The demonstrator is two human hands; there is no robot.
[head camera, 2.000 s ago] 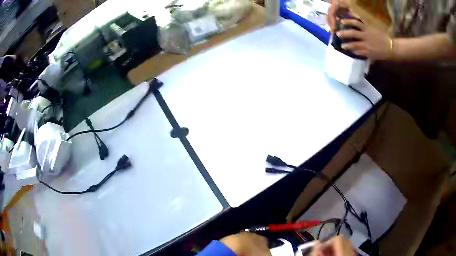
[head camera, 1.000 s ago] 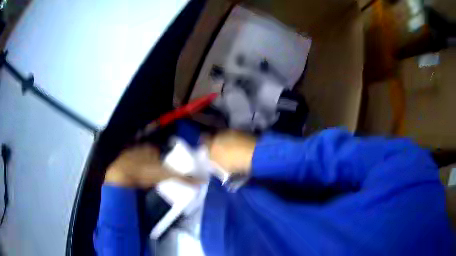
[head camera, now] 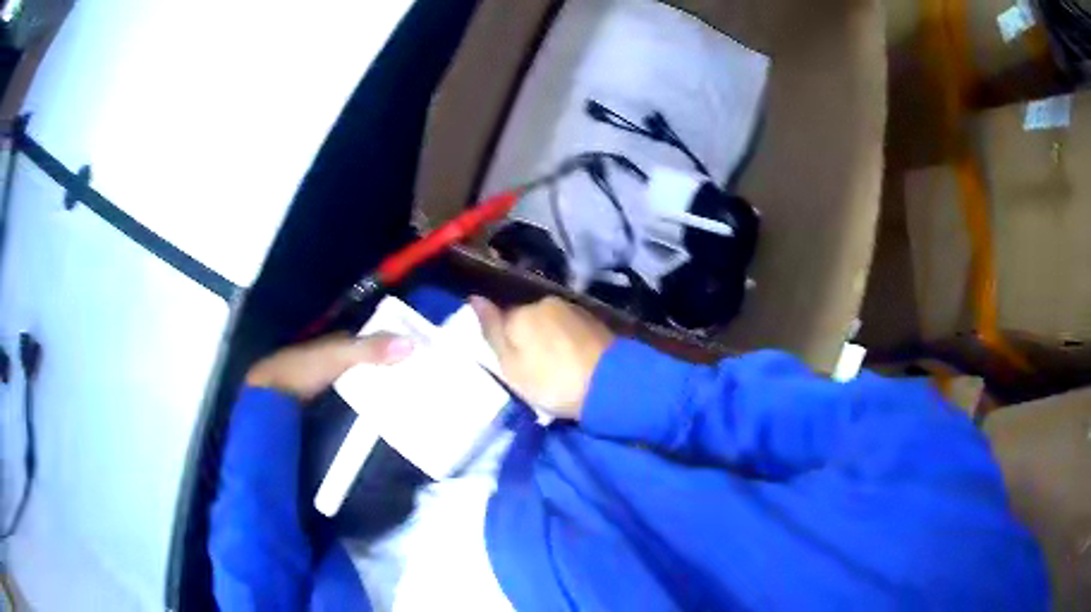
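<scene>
A white camera housing (head camera: 433, 401) lies over my lap, with a slim white antenna (head camera: 348, 469) sticking out toward the lower left. My left hand (head camera: 318, 363) holds its upper left side, with the thumb on the white surface. My right hand (head camera: 548, 354) grips its upper right side. The undersides and most fingertips are hidden. A red slim-handled tool, perhaps a screwdriver (head camera: 445, 242), slants just beyond my hands, its dark shaft pointing up right.
Beyond my hands an open carton (head camera: 822, 179) holds a white sheet (head camera: 706, 54), white-and-black cameras (head camera: 708, 256) and black cable connectors. The white bench top (head camera: 215, 132) is at left, with a black cable (head camera: 26, 418) on it. More cartons (head camera: 1029, 227) stand at right.
The view has turned down from the bench to my lap and the carton. Both hands and the white housing, low and partly cut off before, now show fully and less blurred.
</scene>
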